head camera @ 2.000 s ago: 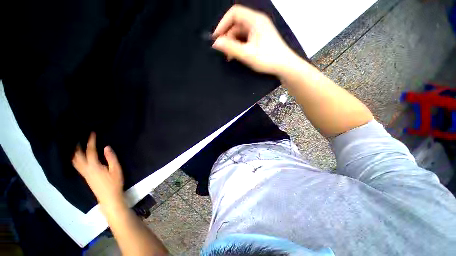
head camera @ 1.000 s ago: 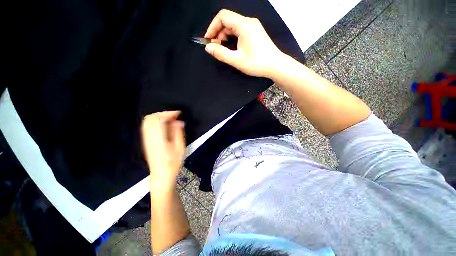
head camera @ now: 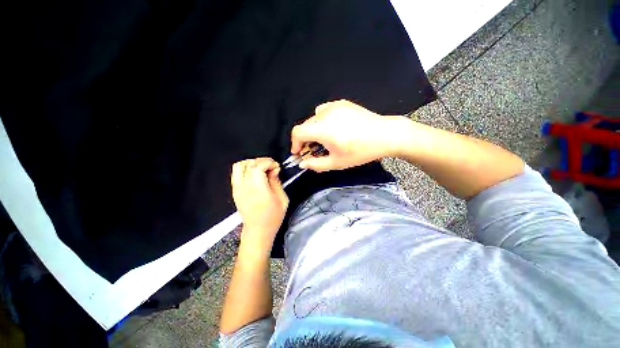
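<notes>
A large black garment (head camera: pixel 177 122) lies spread over the white table (head camera: pixel 92 296). My left hand (head camera: pixel 260 194) is at the garment's near edge, its fingertips closed on the edge of the cloth. My right hand (head camera: pixel 343 136) is just to the right of it, closed around thread snips (head camera: pixel 292 161). The silvery blades point left toward my left fingertips at the cloth edge. The rest of the snips is hidden in my right hand.
A red and blue plastic stool (head camera: pixel 588 153) stands at the right on the speckled floor (head camera: pixel 503 88). Dark cloth (head camera: pixel 178 284) hangs below the table's near edge. Another dark heap (head camera: pixel 41 292) is at the lower left. Dark threads stick to my grey shirt (head camera: pixel 387 265).
My right hand has come down and toward me with the snips, to the near cloth edge. My left hand has moved right and closed on the edge. The cloth's right corner has shifted outward.
</notes>
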